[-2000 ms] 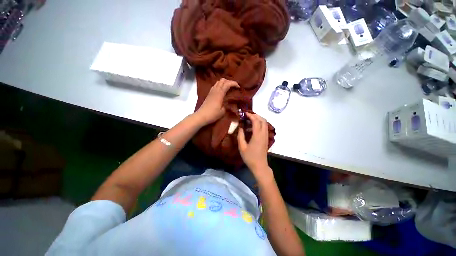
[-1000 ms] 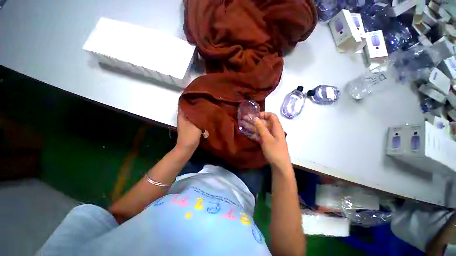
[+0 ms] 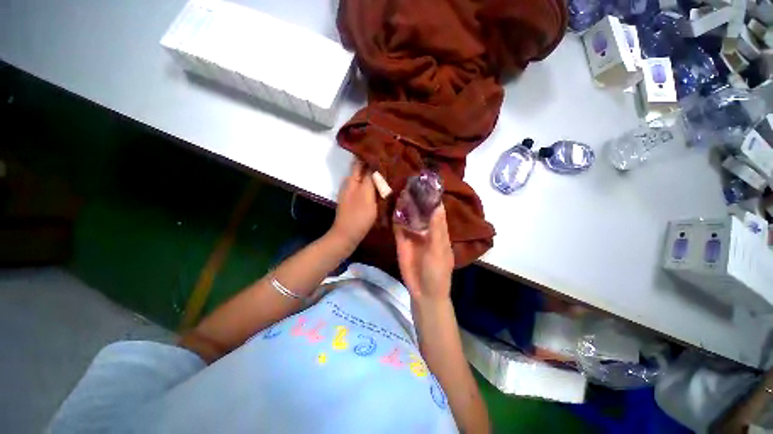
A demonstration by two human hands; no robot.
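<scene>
A rust-brown cloth [image 3: 424, 102] lies bunched across the white table and hangs over its near edge. My left hand [image 3: 358, 206] grips the cloth's left edge, beside a small white tag [image 3: 381, 184]. My right hand [image 3: 426, 258] holds a small violet-tinted bottle [image 3: 419, 202] upright-tilted over the cloth; its cap cannot be made out clearly. Two more small bottles with black caps lie on the table to the right, one [image 3: 514, 167] slanted and one [image 3: 568, 157] lying sideways.
A white carton row [image 3: 258, 59] is left of the cloth. A large clear bottle [image 3: 642, 146] lies at right, near small cartons [image 3: 612, 49] and piled bottles. Grouped cartons [image 3: 716, 252] stand at the right edge. Another person's sleeve [image 3: 697, 386] shows at lower right.
My right hand has lifted the bottle off the cloth and turned it. My left hand has shifted to the cloth's left edge and the white tag shows again. The view has shifted.
</scene>
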